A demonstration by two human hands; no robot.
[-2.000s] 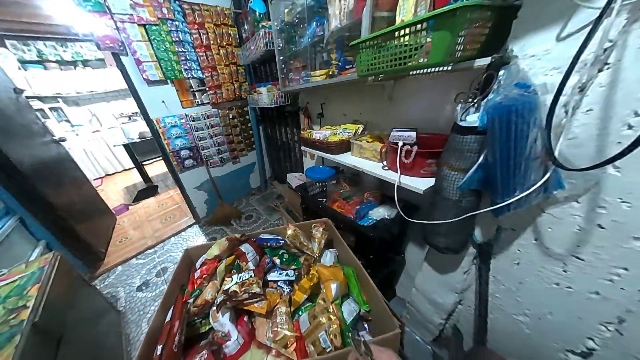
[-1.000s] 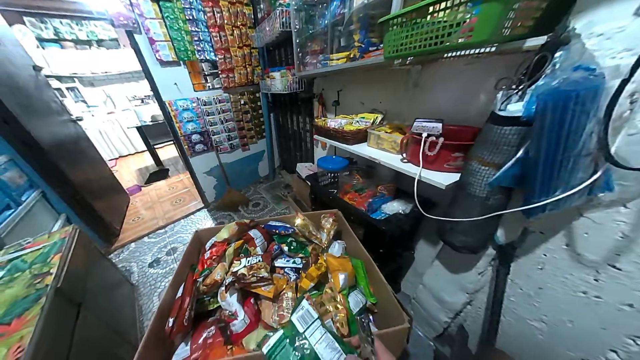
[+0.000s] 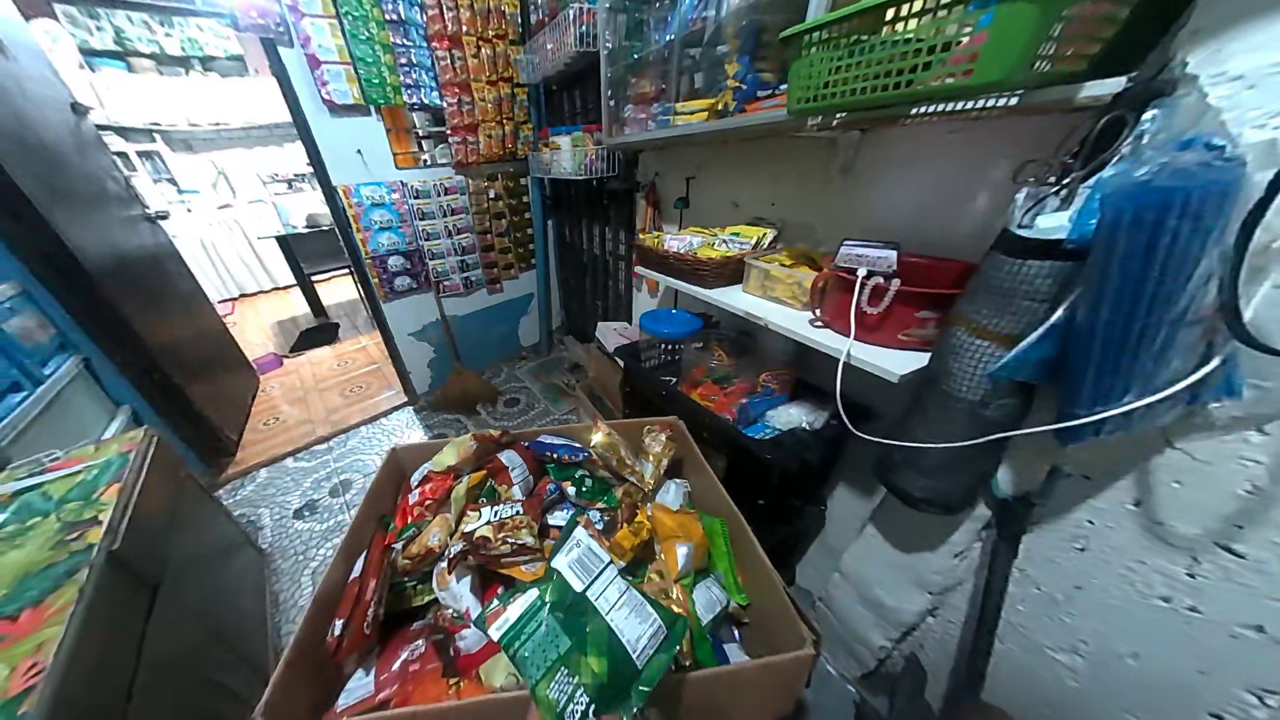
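Observation:
An open cardboard box (image 3: 735, 675) is filled with a heap of empty-looking snack and candy wrappers, among them a brown foil wrapper (image 3: 500, 530), a red wrapper (image 3: 360, 595) and an orange wrapper (image 3: 680, 540). Over the near part of the heap lies a large green plastic packet (image 3: 590, 630), tilted, its printed back facing up. Its lower end reaches the bottom edge of the view, so whether fingers hold it there is hidden. Neither my left hand nor my right hand can be made out.
A white shelf (image 3: 760, 310) at the right carries a wicker basket (image 3: 695, 265) and a red container (image 3: 910, 300). Beneath it stands a black bin (image 3: 740, 465) of wrappers. A white cable (image 3: 960, 440) hangs across the right side. A broom (image 3: 465, 390) leans by the doorway.
The green packet has moved up and slightly left over the heap, showing more of its back. The fingers seen at the box's near right edge one second ago are out of sight.

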